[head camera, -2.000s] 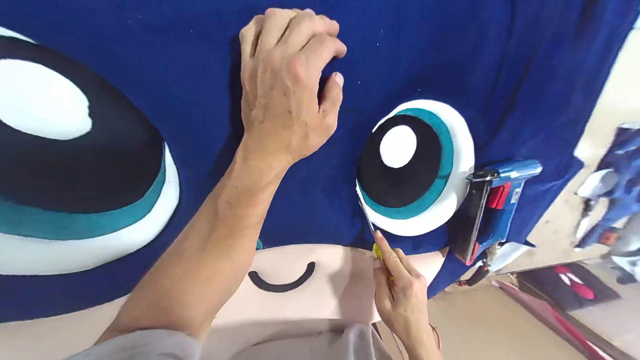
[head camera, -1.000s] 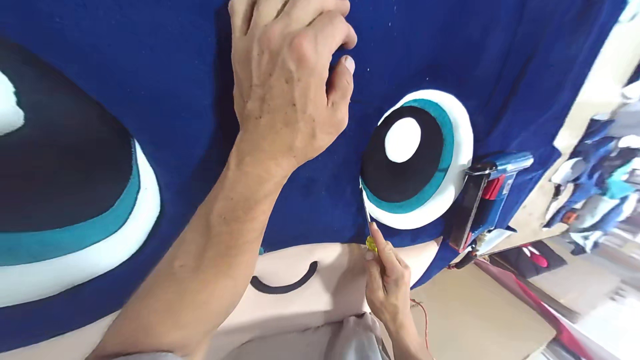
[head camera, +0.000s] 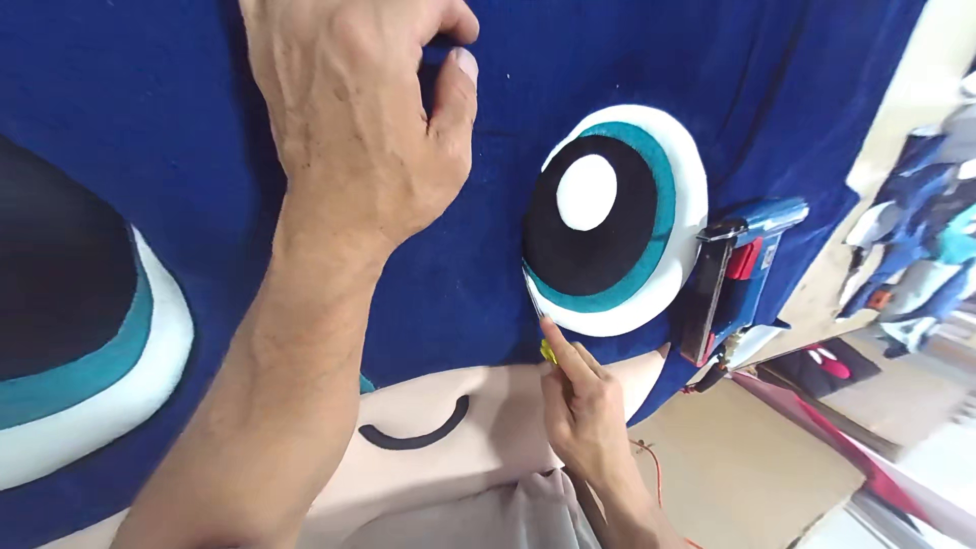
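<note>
My left hand (head camera: 362, 114) rests palm down on dark blue fabric (head camera: 457, 305), fingers partly past the top edge of view, its thumb and index finger bent. My right hand (head camera: 583, 404) holds a thin-bladed tool (head camera: 548, 351) with a yellow part on it; the kind cannot be made out. Its narrow tip lies against the lower left edge of a fabric eye (head camera: 618, 221) in white, teal and black. Below is a pale pink fabric face part (head camera: 488, 412) with a black curved mouth (head camera: 415, 438). A larger eye (head camera: 160, 335) is at the left.
A blue staple gun (head camera: 740, 267) with a red part lies on the fabric right of the smaller eye. Fabric scraps (head camera: 915, 252) are heaped at the far right. A beige board (head camera: 747, 473) and an orange-red cord (head camera: 657, 476) are at the lower right.
The view has come closer and shifted. My left hand stays on the blue fabric, and my right hand keeps the tool at the eye's lower left edge.
</note>
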